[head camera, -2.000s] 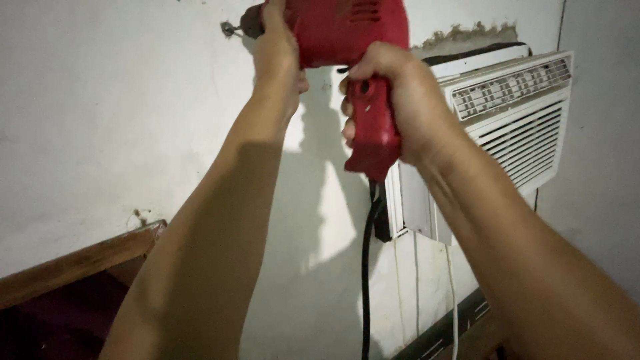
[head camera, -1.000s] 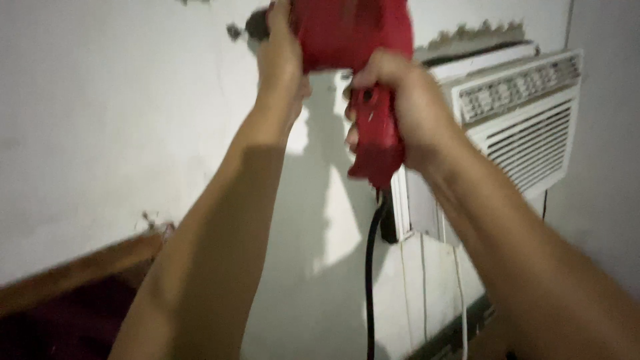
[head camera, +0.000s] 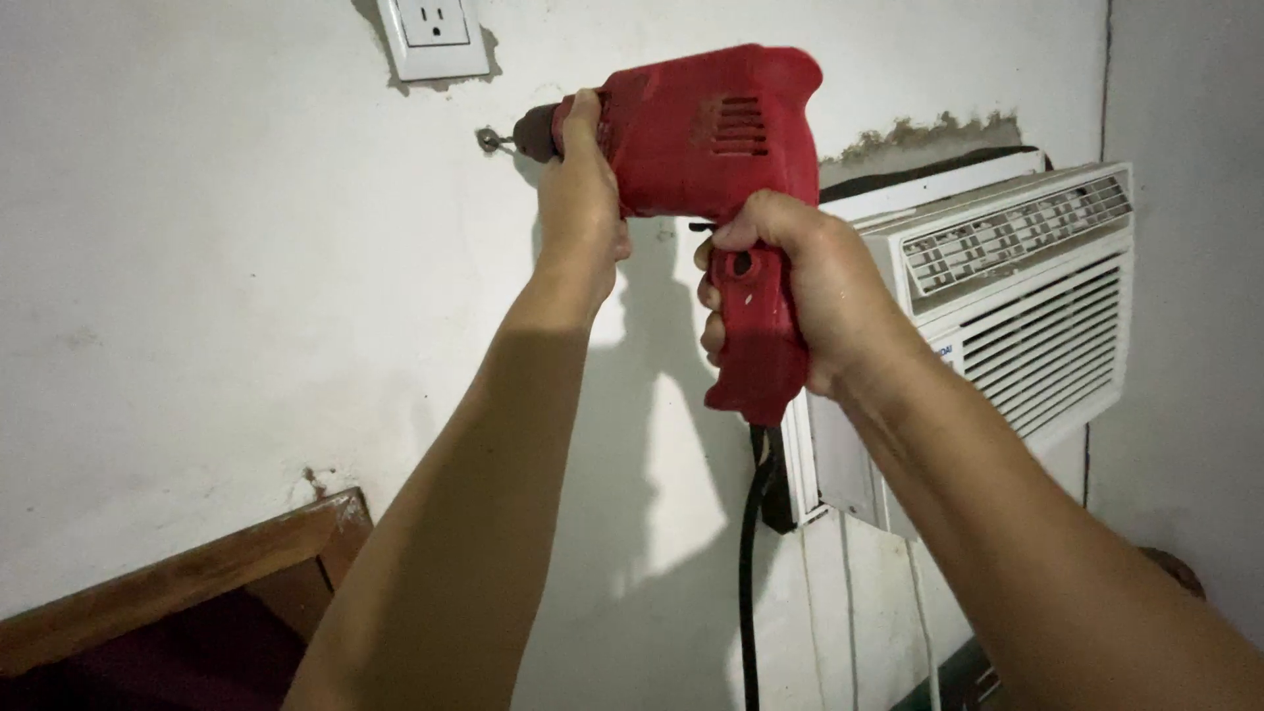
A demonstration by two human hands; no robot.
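Note:
A red corded power drill (head camera: 691,138) is held level against the white wall (head camera: 197,247). My left hand (head camera: 583,197) grips its front just behind the dark drill chuck (head camera: 536,133), thumb on top. Around the pistol handle is my right hand (head camera: 810,276), its thumb near the black trigger. From the chuck a short bit points left to a small hole (head camera: 488,139) in the wall; how deep the tip sits cannot be told. The black power cord (head camera: 749,583) hangs down from the handle.
A white wall outlet (head camera: 434,35) is above and left of the chuck. A white window air conditioner (head camera: 1027,296) juts out at the right, close to my right forearm. At the lower left is a wooden frame (head camera: 188,563). Thin cables run down below the air conditioner.
The view has shifted so that the outlet and more of the drill's top show. Both hands keep their hold on the drill.

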